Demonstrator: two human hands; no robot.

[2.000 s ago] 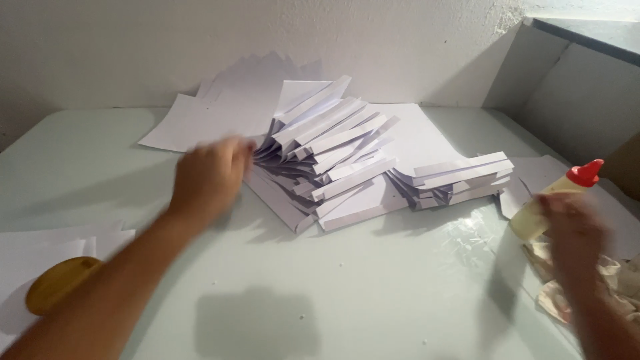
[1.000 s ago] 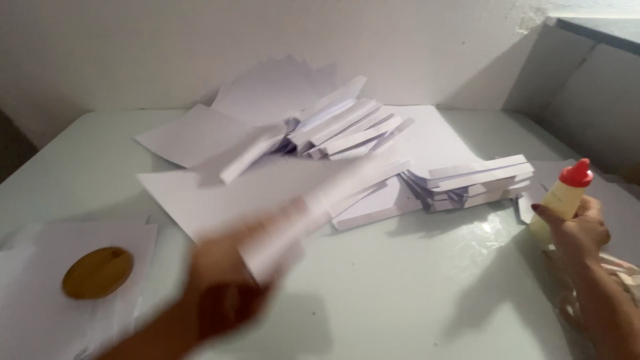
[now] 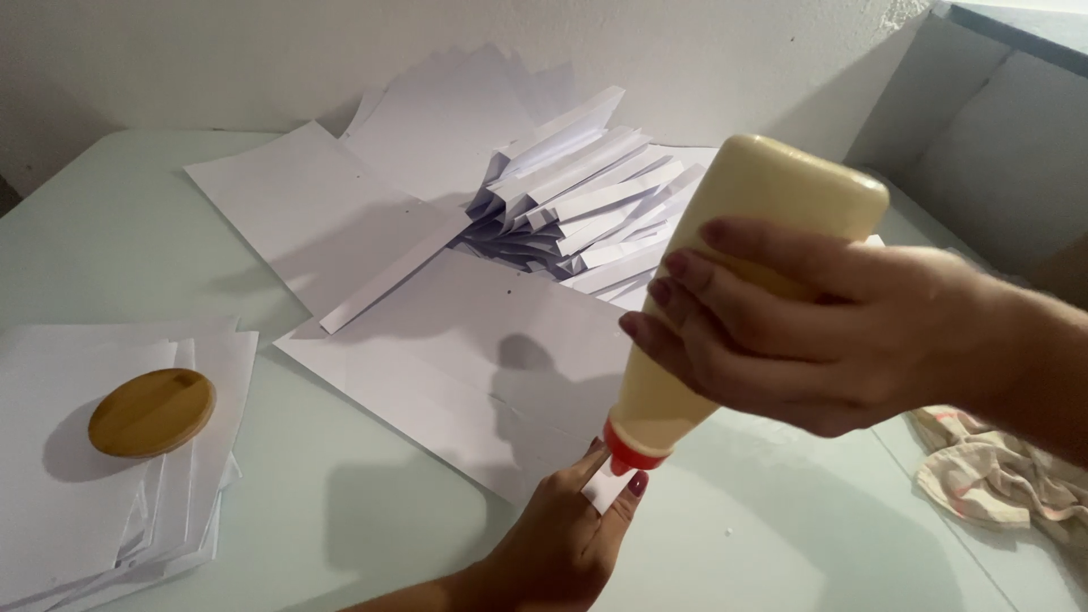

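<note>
My right hand (image 3: 790,331) grips a cream-coloured plastic glue bottle (image 3: 680,365), tilted upside down with its red nozzle cap at the bottom. Between the fingers and thumb of my left hand (image 3: 578,518) is the white folded edge of a paper sheet (image 3: 607,488), right under the nozzle. Whether glue is coming out cannot be told. The sheet (image 3: 459,365) spreads up and left from that hand. Behind it lies a pile of paper sheets with folded edges (image 3: 586,195), partly hidden by the bottle.
At the left, a round wooden disc (image 3: 153,412) rests on a stack of white paper (image 3: 68,365). More sheets (image 3: 459,102) lean against the back wall. A crumpled cloth (image 3: 977,476) lies at the right, with a grey panel (image 3: 986,119) behind.
My right hand has brought the bottle in from the right and turned it nozzle down. My left hand has moved right and now pinches the folded paper edge beneath the nozzle.
</note>
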